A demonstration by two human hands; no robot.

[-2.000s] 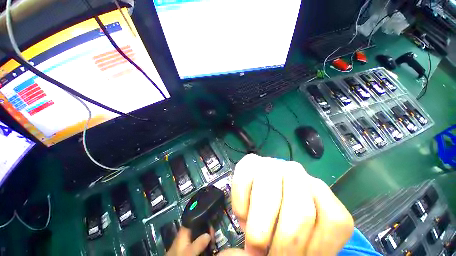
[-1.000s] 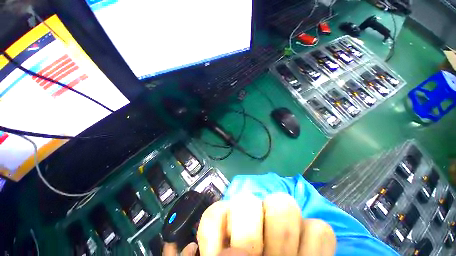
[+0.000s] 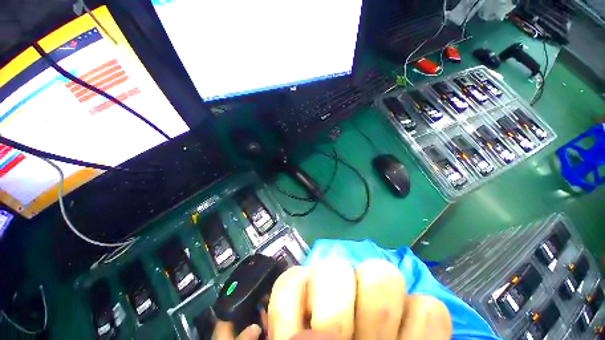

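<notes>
My left hand [image 3: 244, 331] shows only as fingertips at the bottom edge, around a black handheld scanner [image 3: 247, 285] with a small green light. The scanner is over the near tray. My right hand [image 3: 358, 300], with a blue sleeve, is a large fist close to the camera, just right of the scanner; its fingers are curled and their inside is hidden. A clear blister tray [image 3: 174, 309] lies on the green bench below and left, with a row of black units [image 3: 179, 271] bearing white labels. Its near part is partly hidden by the hands and scanner.
A second filled tray [image 3: 431, 141] lies at the right, a black mouse [image 3: 391, 175] beside it. Spare scanner [image 3: 523, 58] and red parts [image 3: 428, 66] are behind. Stacked trays [image 3: 494, 292] stand lower right, a blue stool [image 3: 582, 159] beyond. Monitors [image 3: 259, 46] and cables are at the back.
The view has shifted. My right fist has come lower and nearer the scanner than two seconds ago, with more sleeve showing. The scanner's light went from green to blue and is green again.
</notes>
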